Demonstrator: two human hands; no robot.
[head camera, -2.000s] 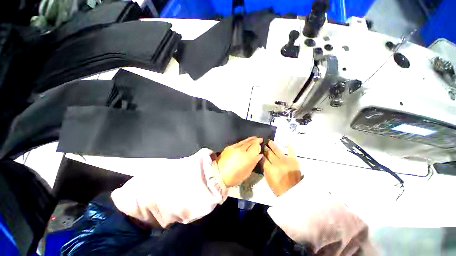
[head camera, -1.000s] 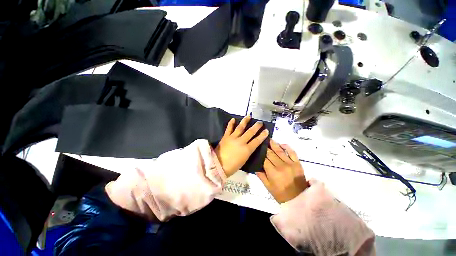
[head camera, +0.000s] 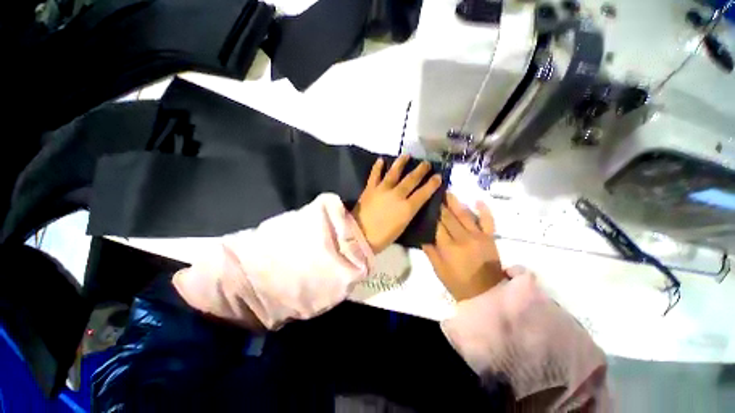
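A black cut panel (head camera: 218, 193) lies flat on the white table, its right short end beside the brightly lit needle and presser foot area (head camera: 467, 176). My left hand (head camera: 396, 202) lies flat on the panel near that end with fingers spread. My right hand (head camera: 466, 248) is at the panel's right edge, fingertips just below the needle area. Neither hand is closed around the cloth. Another black panel (head camera: 234, 121) lies behind and partly under the first. The exact contact under the presser foot is too blurred to tell.
The white sewing machine head (head camera: 645, 48) with its control panel (head camera: 685, 185) fills the right. Slim black snips (head camera: 624, 240) lie right of my right hand. A black panel stack (head camera: 161, 48) is at upper left, with another black piece (head camera: 318, 40) beside it. Blue shows at lower left.
My left hand has flattened and spread on the panel. The panel's short end and both hands are closer to the needle. The loose fold at the end now lies flat. The view has shifted.
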